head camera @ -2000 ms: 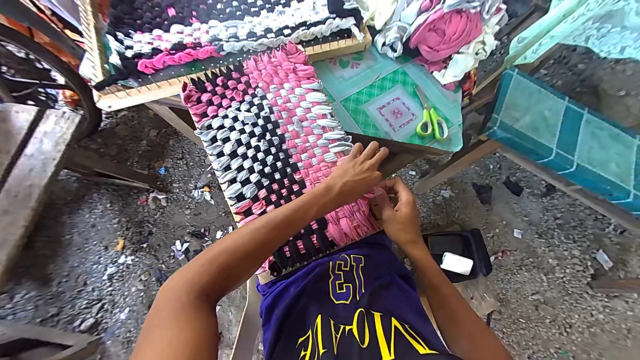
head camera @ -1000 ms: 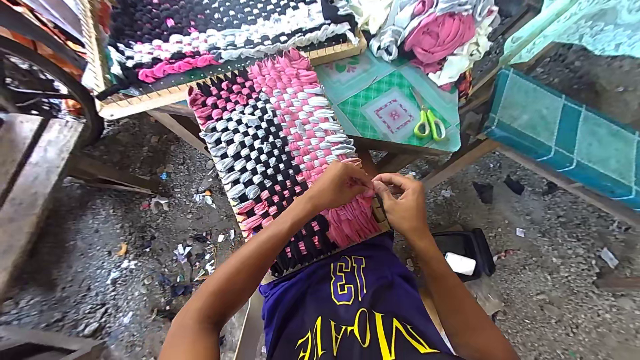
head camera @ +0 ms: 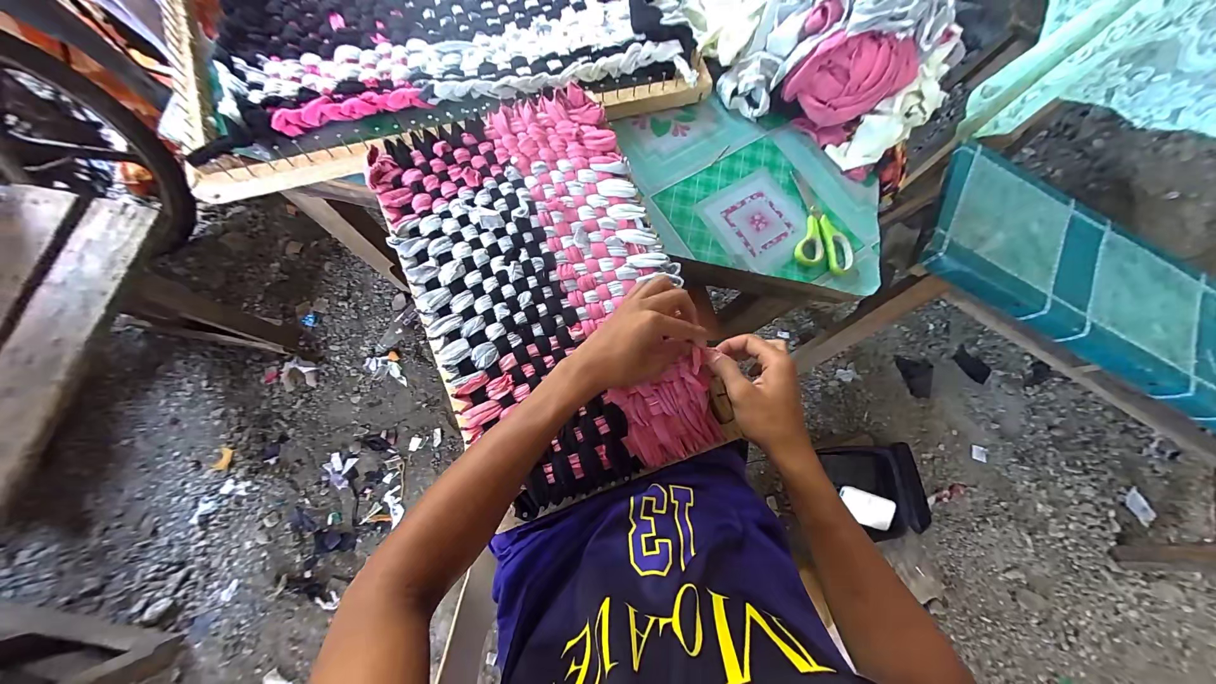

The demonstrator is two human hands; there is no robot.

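Observation:
A woven rag mat [head camera: 494, 285] of black, white and pink fabric strips lies on a wooden frame with nails, between my lap and the table. My left hand [head camera: 651, 332] is over the mat's right side, its fingers bent at the pink strips. Just right of it, at the frame's right edge, my right hand [head camera: 760, 385] has thumb and index finger pinched together on what looks like the end of a pink fabric strip [head camera: 705, 359]. The fingertips of both hands nearly meet. Whether the left fingers grip a strip is hidden.
A second nailed frame with a rag mat [head camera: 380, 71] stands beyond. Green-handled scissors [head camera: 825, 245] and a fabric pile [head camera: 850, 81] lie on the table's plastic cover [head camera: 684, 223]. A teal-covered bench [head camera: 1092, 275] is at right, a black case [head camera: 893, 475] on the ground.
Two seconds ago my left hand lay spread on the mat's right edge; its fingers are now drawn in beside my right hand. My right hand has risen slightly along the frame's edge.

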